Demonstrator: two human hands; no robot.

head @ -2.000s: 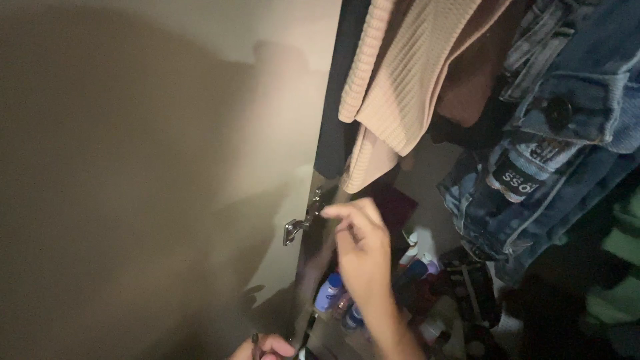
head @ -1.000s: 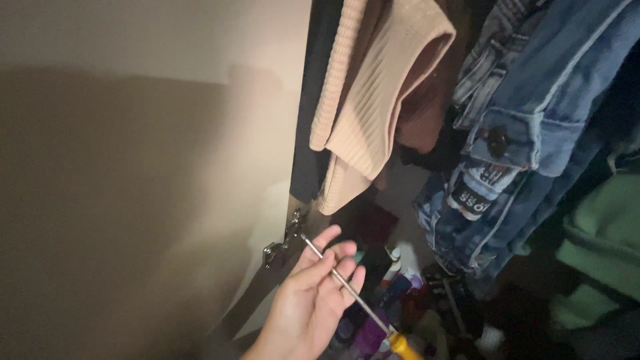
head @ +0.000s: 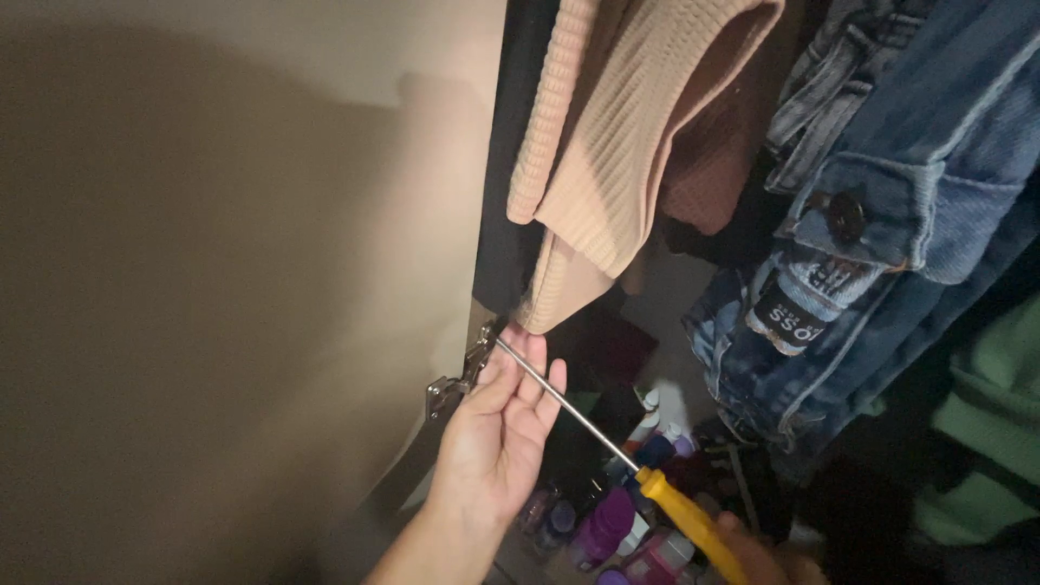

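Note:
A long screwdriver with a yellow handle [head: 686, 516] slants up and left, its tip at the metal cabinet hinge [head: 461, 375] on the edge of a pale door. My left hand [head: 504, 422], palm up, steadies the steel shaft near the tip with thumb and fingers, right beside the hinge. My right hand [head: 768, 552], blurred and partly cut off at the bottom edge, grips the yellow handle. Whether the tip sits in a screw cannot be told.
The pale door panel [head: 203, 244] fills the left side. Beige ribbed garments [head: 626, 154] hang just above my left hand. Blue jeans [head: 886, 203] and a green garment [head: 987, 422] hang at the right. Several bottles, one with purple plastic [head: 601, 520], stand below.
The screwdriver, out of sight two seconds ago, came into view by one second ago. Its handle is now in my right hand, which was not visible one second ago.

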